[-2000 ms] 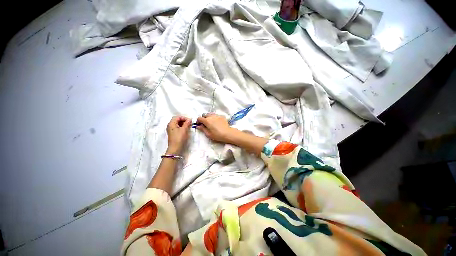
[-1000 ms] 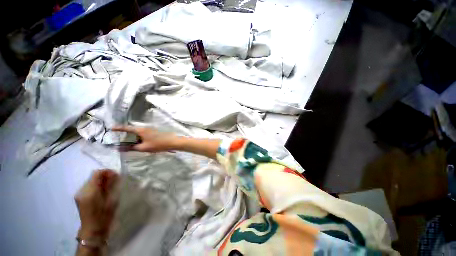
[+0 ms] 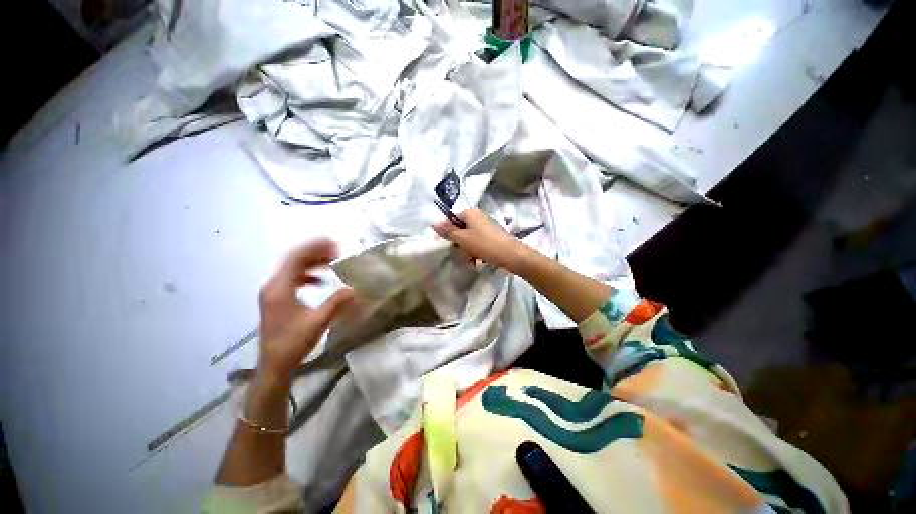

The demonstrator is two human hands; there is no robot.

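A pale grey-white garment (image 3: 402,271) lies crumpled on the table in front of me. A small dark label with white marks (image 3: 449,187) shows on its cloth, just beyond my right hand. My right hand (image 3: 480,241) is closed on small dark thread snips (image 3: 449,213), whose points stick out toward the label; it rests at the garment's edge. My left hand (image 3: 301,306) is raised to the left of the garment, thumb and fingers apart in a curve, slightly blurred, and seems to hold nothing.
A heap of the same pale cloth (image 3: 221,60) lies across the far side of the white table (image 3: 121,271). A green holder (image 3: 507,45) with a dark red item (image 3: 510,18) stands among it. The table's dark edge curves along the right, with dark floor beyond.
The view swung toward the far heap and back. The garment has been shifted and its label now shows. My left hand has come off the cloth and opened; my right hand still has the snips.
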